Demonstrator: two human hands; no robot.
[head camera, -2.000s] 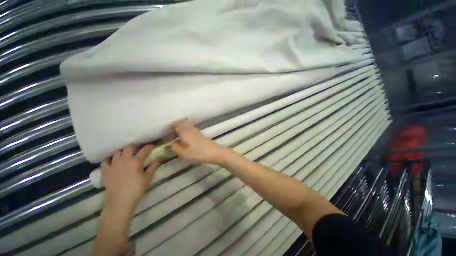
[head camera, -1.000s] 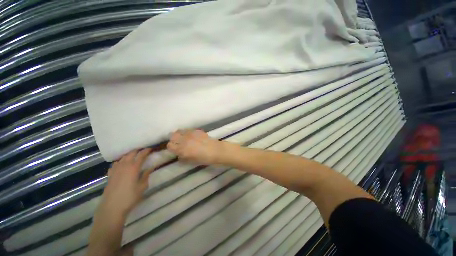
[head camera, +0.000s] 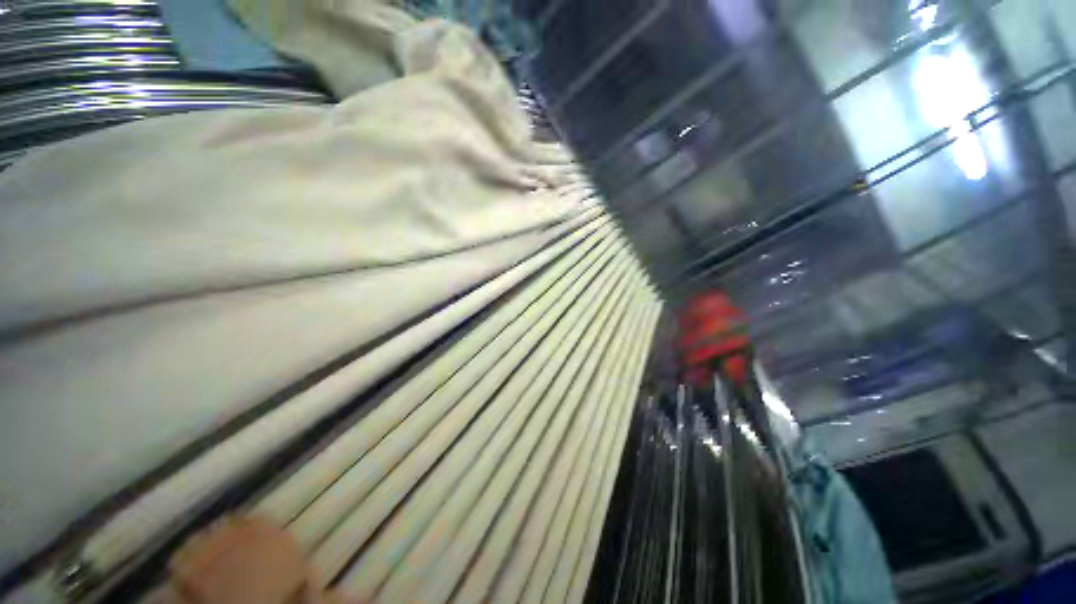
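Note:
A beige cloth (head camera: 271, 201) lies loose over the tubes from the left edge to the upper middle, gathered in soft folds at its far end. Beside it, long narrow beige-covered tubes (head camera: 519, 389) run side by side towards the far end. A small dark, shiny thing (head camera: 73, 575) lies at the near end of one covered tube, at the lower left. What looks like my right hand (head camera: 242, 564) is at the bottom edge over the covered tubes, blurred and cut off; its grip is hidden. My left hand is out of the picture.
Bare shiny tubes (head camera: 83, 59) are at the upper left, with blue-green cloth (head camera: 224, 35) on them. More bare tubes (head camera: 696, 496) stand lower right, near a red item (head camera: 714, 336) and teal cloth (head camera: 844, 531). A grey floor (head camera: 826, 236) lies beyond.
The view has swung to the right, so the cloth and tubes sit further left. Both hands were together at the cloth's near edge; now only part of one shows at the bottom.

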